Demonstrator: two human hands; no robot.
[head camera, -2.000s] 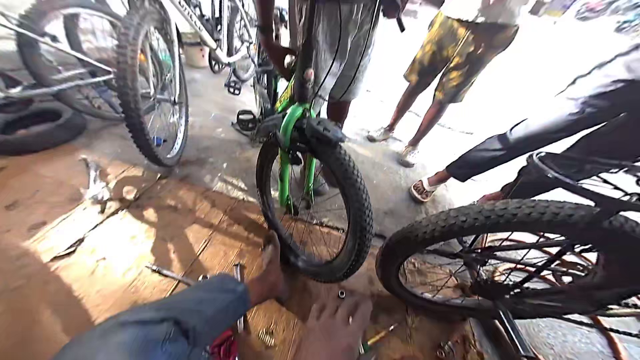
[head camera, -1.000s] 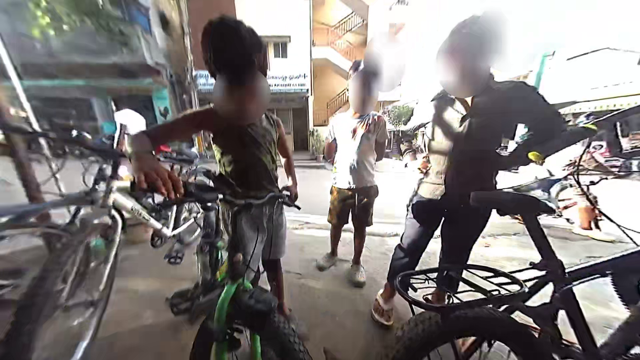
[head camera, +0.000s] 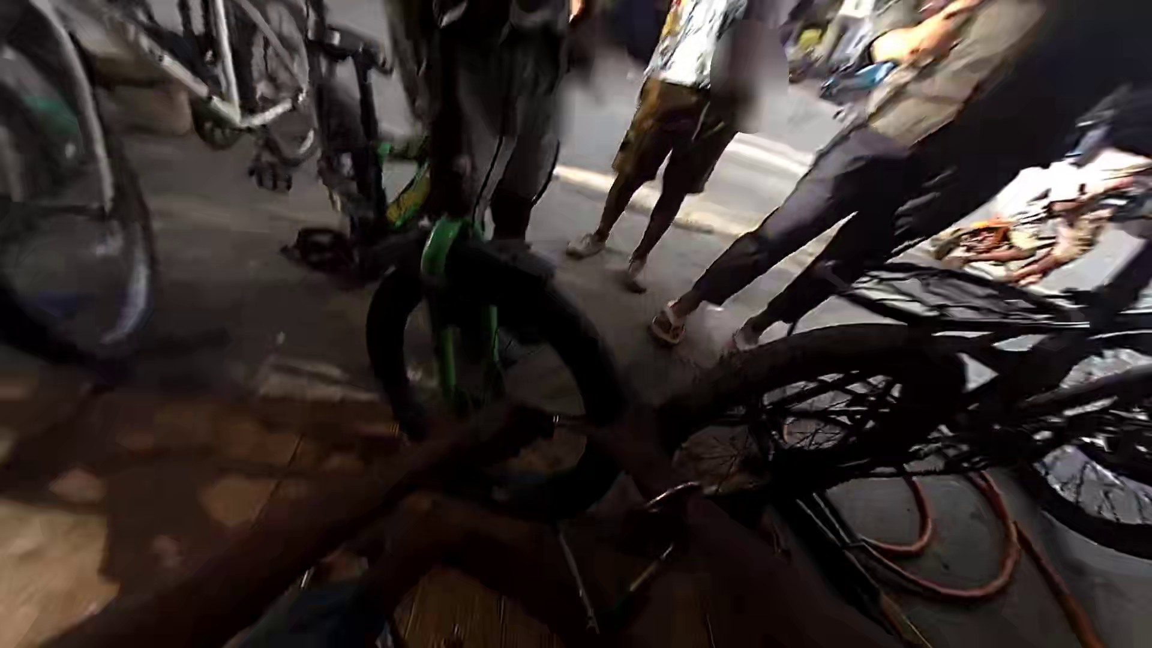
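Straight ahead stands a bicycle's front wheel (head camera: 585, 351) under a green fork (head camera: 443, 351). Both my forearms reach toward it from the bottom of the view. My left hand (head camera: 517, 425) is at the lower part of the wheel, near the hub or spokes. From the right side, my right hand (head camera: 625, 436) comes close to it, and a small pale thing shows between the two. The picture is dark and blurred, so whether the fingers grip anything cannot be told. Below the hands lie a thin metal tool (head camera: 578, 576) and a slim yellowish tool (head camera: 650, 569).
At the right is a black bicycle's rear wheel (head camera: 810, 360), with an orange hose (head camera: 999, 576) on the ground beneath. Another bicycle's wheel (head camera: 135, 261) stands at the left. Several people stand behind the bicycles, one in sandals (head camera: 668, 324).
Both my forearms now reach to the green-forked wheel; two seconds ago one hand rested low on the floor. The view tilted up to the people and came down again.
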